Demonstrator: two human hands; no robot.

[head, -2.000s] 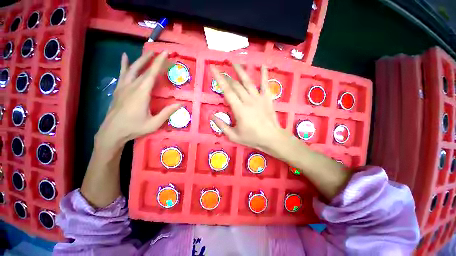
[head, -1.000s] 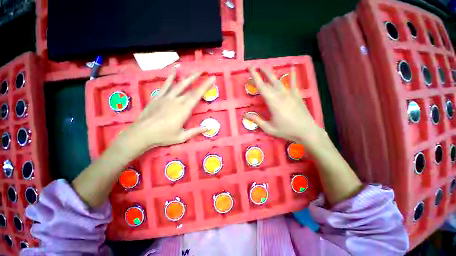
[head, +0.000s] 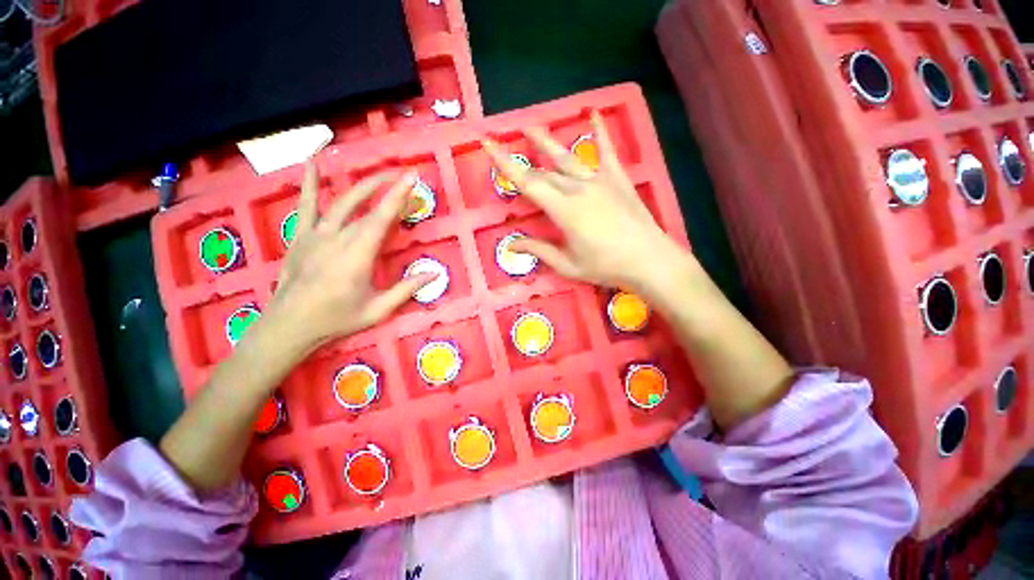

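The coral-red foam tray (head: 399, 421) lies tilted in front of me, with one round smartwatch unit in each visible pocket. Lit screens show green, orange, yellow, red or white. My left hand (head: 329, 266) is spread over the upper left-middle pockets, its thumb at a white-lit watch unit (head: 429, 280) and a fingertip at the unit above it. My right hand (head: 595, 221) is spread over the upper right pockets, its thumb on another white-lit unit (head: 517, 254) and fingers over the top-row units. Neither hand lifts a unit. The hands partly hide some units.
A thick stack of foam trays (head: 782, 227) with mostly dark watches stands at right. Another filled tray (head: 62, 374) is at left. A black tray (head: 238, 79) covers part of the rear foam tray (head: 459, 68). A marker pen (head: 168, 185) and white paper slip (head: 286, 148) lie nearby.
The view has shifted and turned, so the working tray sits further left and more slanted. My hands, earlier over the tray's left part, are now further right on it, thumbs on white-lit units.
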